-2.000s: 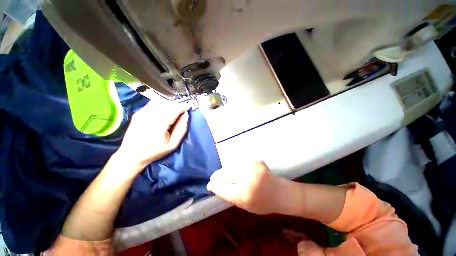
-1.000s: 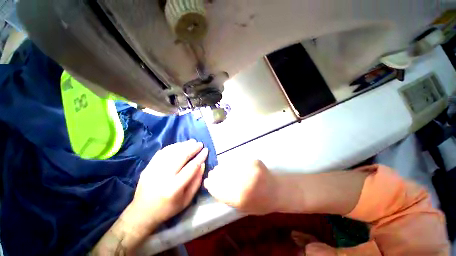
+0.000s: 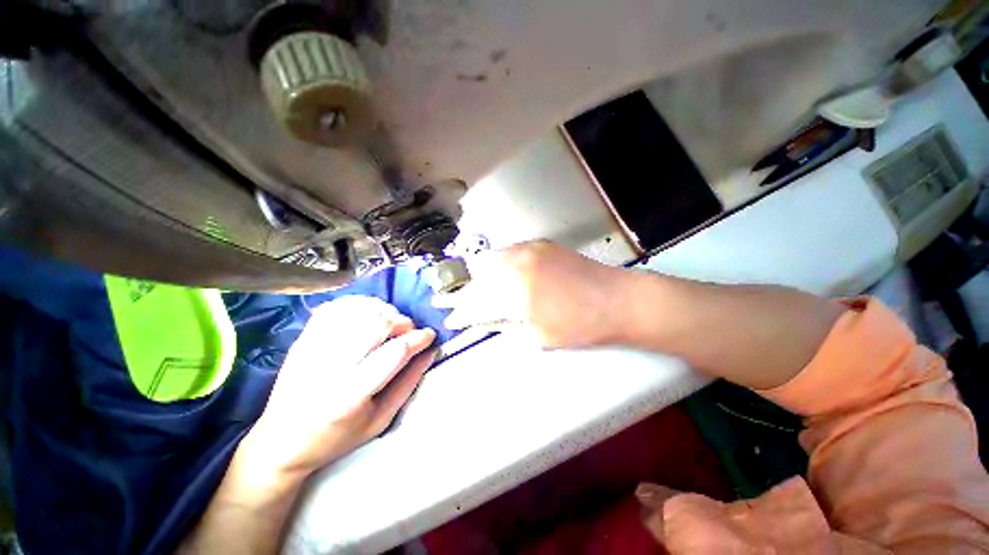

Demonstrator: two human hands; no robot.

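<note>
The navy fabric (image 3: 119, 455) lies on the left of the machine bed, and its edge shows bright blue under the lamp at the presser foot (image 3: 396, 252). My left hand (image 3: 342, 374) presses on this cloth just below the foot, with thumb and fingertips together at its edge. My right hand (image 3: 553, 298) is on the right of the foot, its fingertips at the cloth edge beside the small pale knob (image 3: 450, 275). Whether the right fingers pinch the cloth is hard to tell in the glare.
The machine head (image 3: 163, 163) with its ribbed tension dial (image 3: 317, 87) fills the upper left. A neon tag (image 3: 174, 336) hangs left of the needle. A smartphone (image 3: 642, 171) and dark small tools (image 3: 813, 150) lie on the bed. Dark red cloth (image 3: 586, 488) is below the table edge.
My right hand has moved up from the table's front edge to beside the foot. My left hand was at the needle, then moved back down the cloth. Less cloth shows in front of the foot.
</note>
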